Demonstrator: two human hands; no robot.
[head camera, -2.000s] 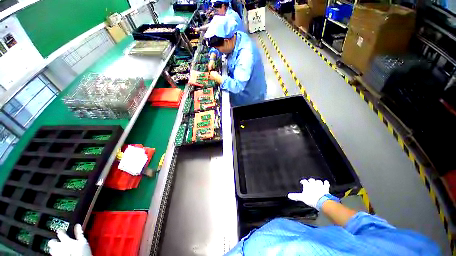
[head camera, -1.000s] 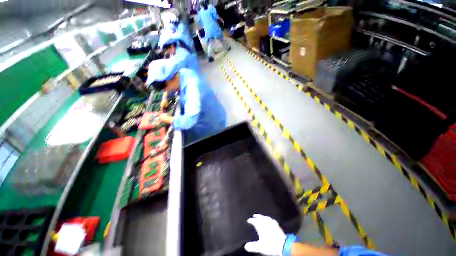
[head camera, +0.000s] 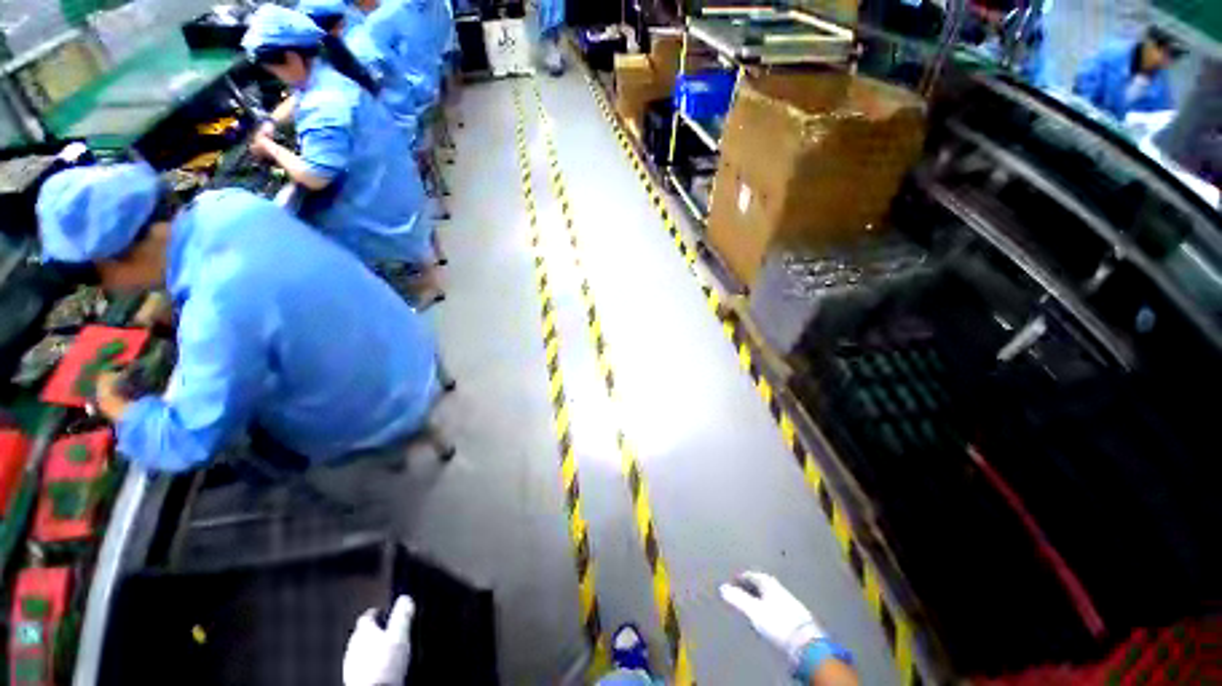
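Note:
A black tote (head camera: 248, 619) with a small yellow mark stands beside the line at the lower left, cut off by the bottom edge. My left hand (head camera: 379, 647), white-gloved, is at the tote's right part, with thumb and a finger raised. I cannot tell whether it grips the wall. My right hand (head camera: 775, 612), white-gloved with a blue wrist band, is over the aisle, open and empty. Red plates (head camera: 74, 485) with green boards lie on the line at the left edge.
A person in blue (head camera: 288, 322) bends over the line just beyond the tote, with more people behind. A yellow-black taped aisle (head camera: 643, 335) runs ahead. A cardboard box (head camera: 804, 168), dark stacked trays (head camera: 891, 389) and red trays (head camera: 1152, 659) stand right. A shoe (head camera: 627, 649) shows below.
The view has swung right, towards the aisle. My right hand has left the tote and is over the floor. My left hand, out of view one second ago, now shows at the tote.

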